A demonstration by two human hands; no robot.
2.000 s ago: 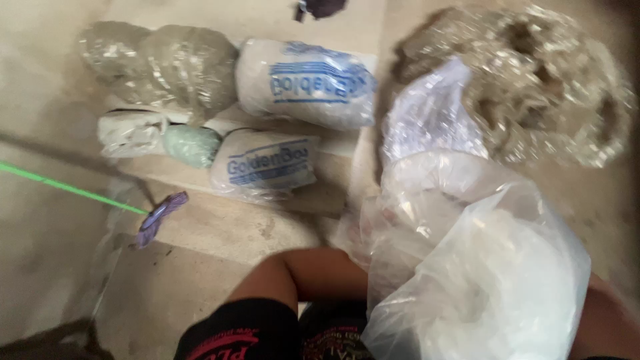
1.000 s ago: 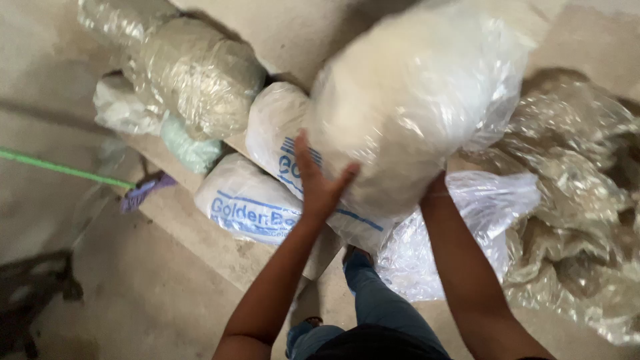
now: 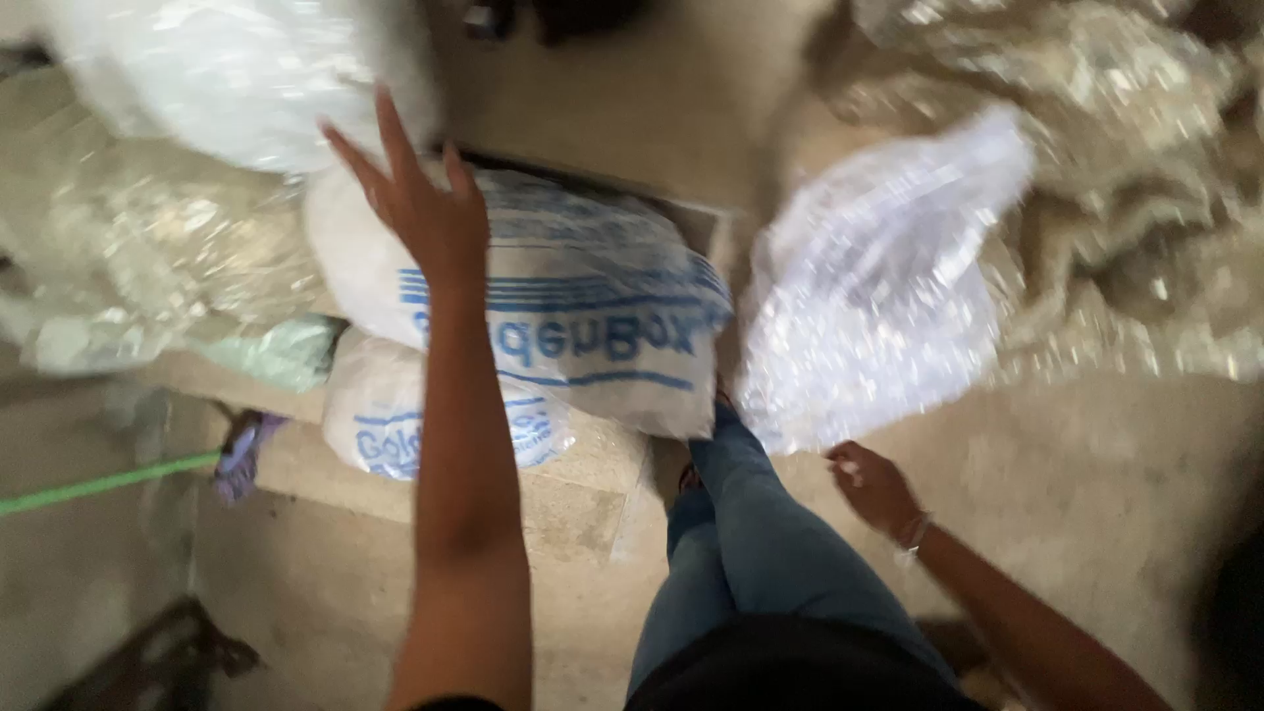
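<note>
A large, blurred white plastic bag (image 3: 237,79) lies at the top left, on or against a clear plastic bundle (image 3: 148,227). My left hand (image 3: 420,202), fingers spread, is beside the bag's lower right edge and over a white sack with blue print (image 3: 592,296); whether it touches either is unclear. A smaller white sack with blue print (image 3: 370,415) lies below, partly behind my left forearm. My right hand (image 3: 874,484) is low at the right, fingers curled, just below a shiny whitish plastic bag (image 3: 869,306). Nothing shows in it, though blur hides detail.
Crumpled clear plastic sheeting (image 3: 1126,217) spreads over the floor at the right. A pale green bag (image 3: 281,351) rests by the sacks on a low ledge (image 3: 573,494). At the left a green cord (image 3: 109,491) runs to a purple cloth or plastic strip (image 3: 242,454). Dark objects sit at the top.
The big white bag, held between both hands a second ago, is now at the top left. My right hand has come away from it and dropped low. The view has shifted.
</note>
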